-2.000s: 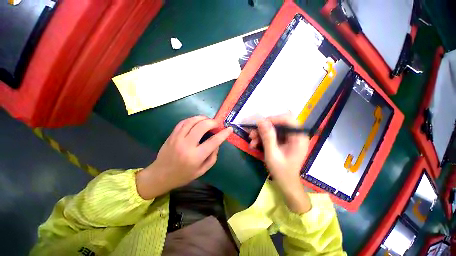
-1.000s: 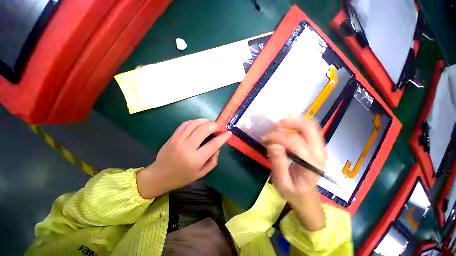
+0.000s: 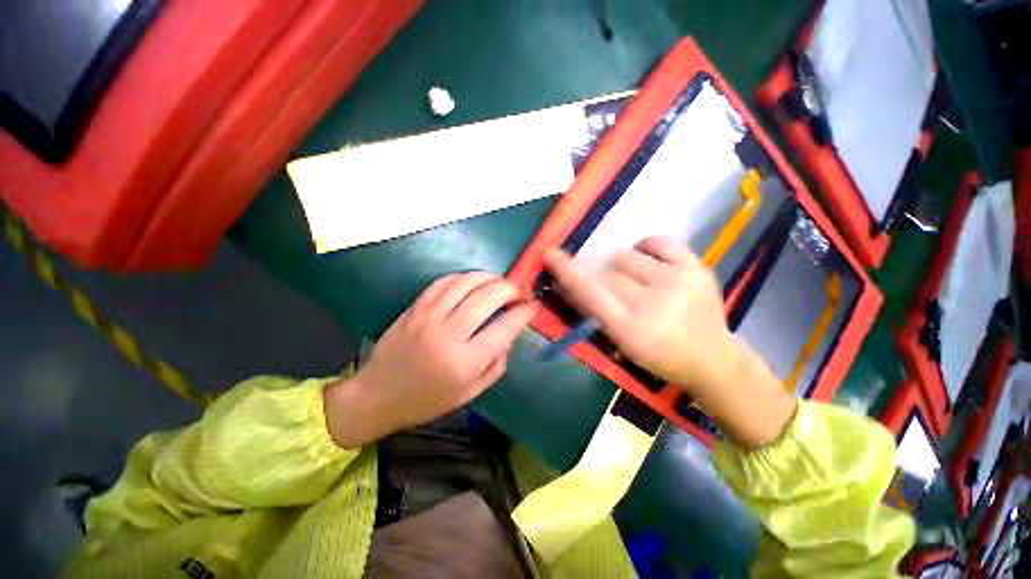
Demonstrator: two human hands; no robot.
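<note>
The red-orange foam tray (image 3: 863, 322) lies tilted before me with two display modules. The left module (image 3: 650, 170) has a white back; the right module (image 3: 780, 294) is grey. Each has an orange flex cable. My left hand (image 3: 435, 351) has its fingertips at the tray's near-left corner; whether they grip it is unclear. My right hand (image 3: 661, 317) presses a fingertip on the left module's corner beside them. Dark, blurred tweezers (image 3: 569, 339) stick out below this hand. A pale yellow liner strip (image 3: 582, 469) with a black patch hangs at the table edge.
A long cream liner sheet (image 3: 441, 175) lies left of the tray, its dark end by the tray's edge. A white scrap (image 3: 441, 101) lies above it. Stacked red foam trays (image 3: 226, 124) stand at the upper left. More trays with modules (image 3: 871, 102) line the right side.
My right hand has moved left to the module's corner, and the tweezers now point down-left below it. My left hand stays at the corner. The liner strip's black patch has come into view.
</note>
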